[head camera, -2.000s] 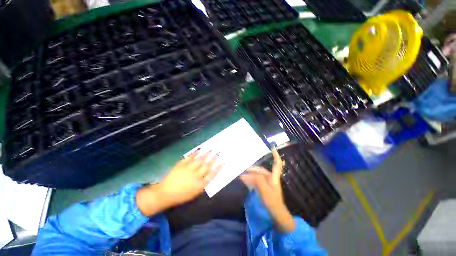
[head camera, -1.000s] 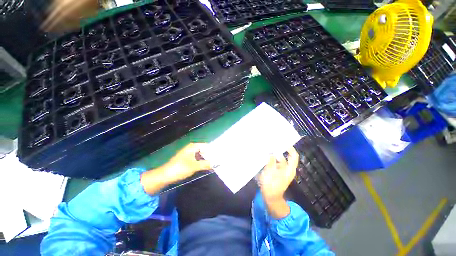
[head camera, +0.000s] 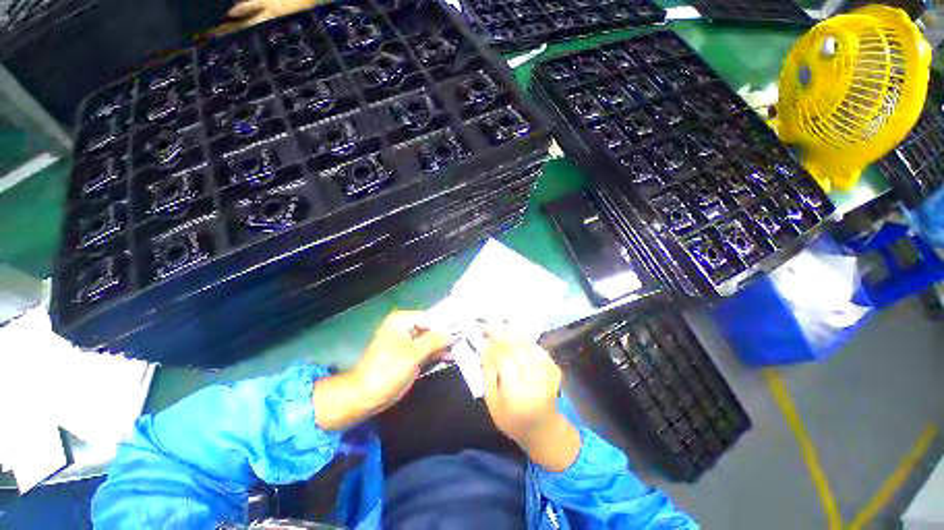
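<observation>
A white sheet (head camera: 509, 282) is in front of me, below the large tray stack, tilted and partly covered by my hands. My left hand (head camera: 399, 357) pinches its near left edge with the fingertips. My right hand (head camera: 521, 385) is bent over the near part of the sheet, its fingertips close to those of my left hand. Something small and pale shows between the fingertips, too small to name.
A thick black tray stack (head camera: 311, 233) fills the left; a lower tray stack (head camera: 688, 166) is at right. A flat black case (head camera: 592, 246) lies between them. A lap-level tray (head camera: 678, 399), loose white sheets (head camera: 98, 388), a yellow fan (head camera: 854, 88) and a blue bin (head camera: 776, 316) surround me. Another person's hand (head camera: 271, 10) shows at top.
My right hand has moved left across the sheet, near my left fingertips. The sheet has shifted and more of it is covered. The flat black case shows more fully. The other person's hand has moved right.
</observation>
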